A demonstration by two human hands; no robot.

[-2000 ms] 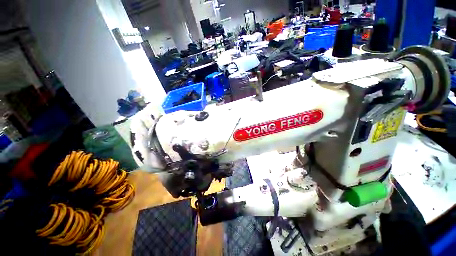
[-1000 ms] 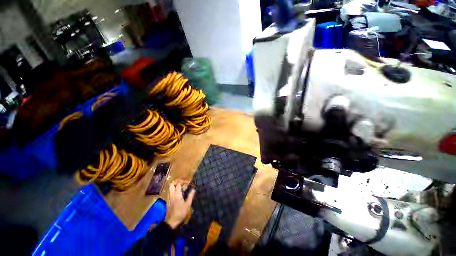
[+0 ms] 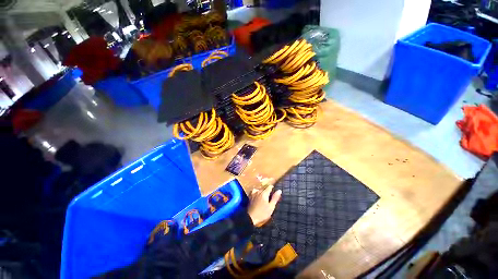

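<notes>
A dark bag body panel (image 3: 322, 196) with a diamond and square pattern lies on the tan table in front of me. A yellow-tan bag handle (image 3: 285, 255) with a flat tab lies at its near end, towards the bottom of the picture. My left hand (image 3: 263, 207), in a dark sleeve, is at the panel's left edge with its fingertips near or on it; whether it grips the edge is not clear. My right hand is not in view.
Stacked black panels (image 3: 188, 92) with bunched tan handles stand at the table's far left. A smartphone (image 3: 241, 159) lies before them. A blue bin (image 3: 131, 190) with handled pieces adjoins the table's left side. Another blue bin (image 3: 426, 82) and orange-red cloth (image 3: 479, 131) are on the floor.
The view has swung left and down, from the sewing machine to the table. The left hand, absent at first, remains at the panel's left edge as one second ago.
</notes>
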